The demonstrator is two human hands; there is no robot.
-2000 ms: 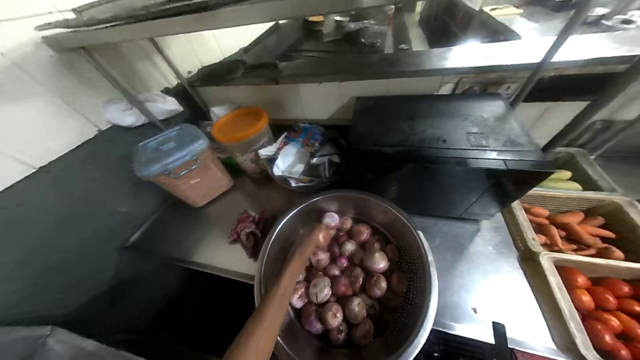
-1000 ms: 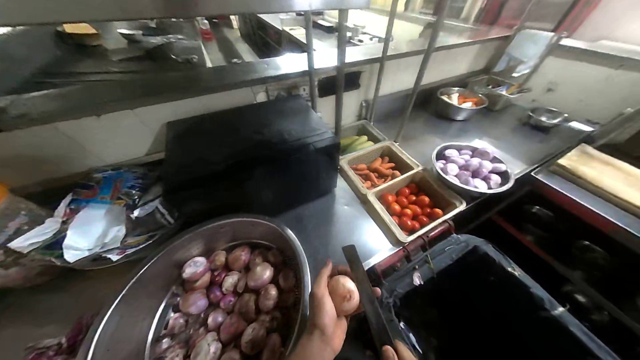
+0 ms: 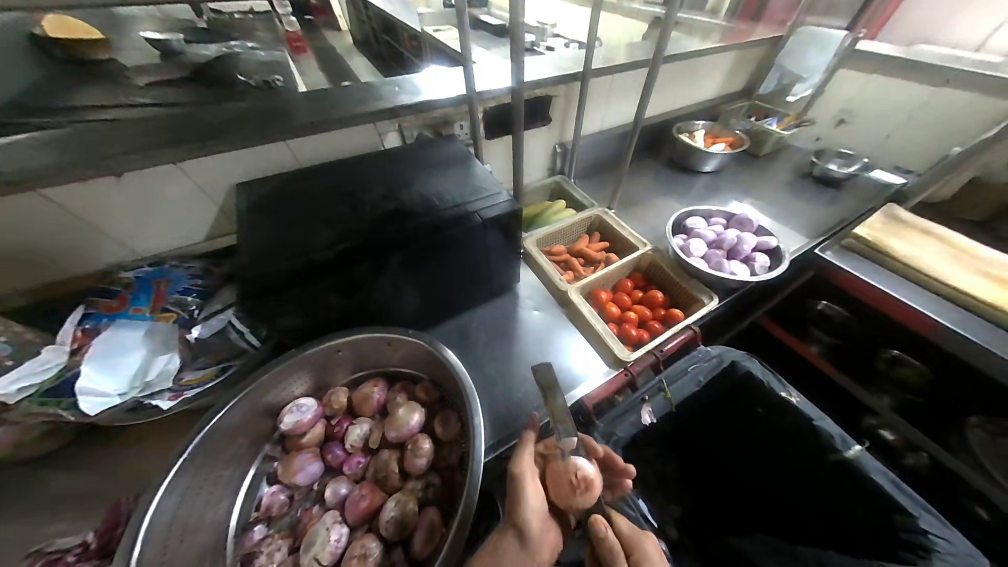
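Observation:
My left hand (image 3: 529,504) holds an onion (image 3: 573,482), its fingers around the far side. My right hand (image 3: 626,539) grips a knife (image 3: 555,402), whose dark blade points away and lies against the onion. To the left of my hands a perforated steel colander (image 3: 465,394) holds many unpeeled onions (image 3: 365,504). A black-lined bin (image 3: 787,465) stands just to the right of my hands.
Plastic baskets of tomatoes (image 3: 639,315), carrots (image 3: 581,256) and green vegetables (image 3: 549,214) line the counter beside a black box (image 3: 378,236). Farther right is a steel bowl of peeled onions (image 3: 728,242). Metal posts (image 3: 517,102) rise behind. Crumpled packaging (image 3: 134,354) lies at left.
The view has swung right from the colander. Two seconds ago a hand reached among its onions; one second ago an onion and the knife were in my hands. The onion and blade are now together.

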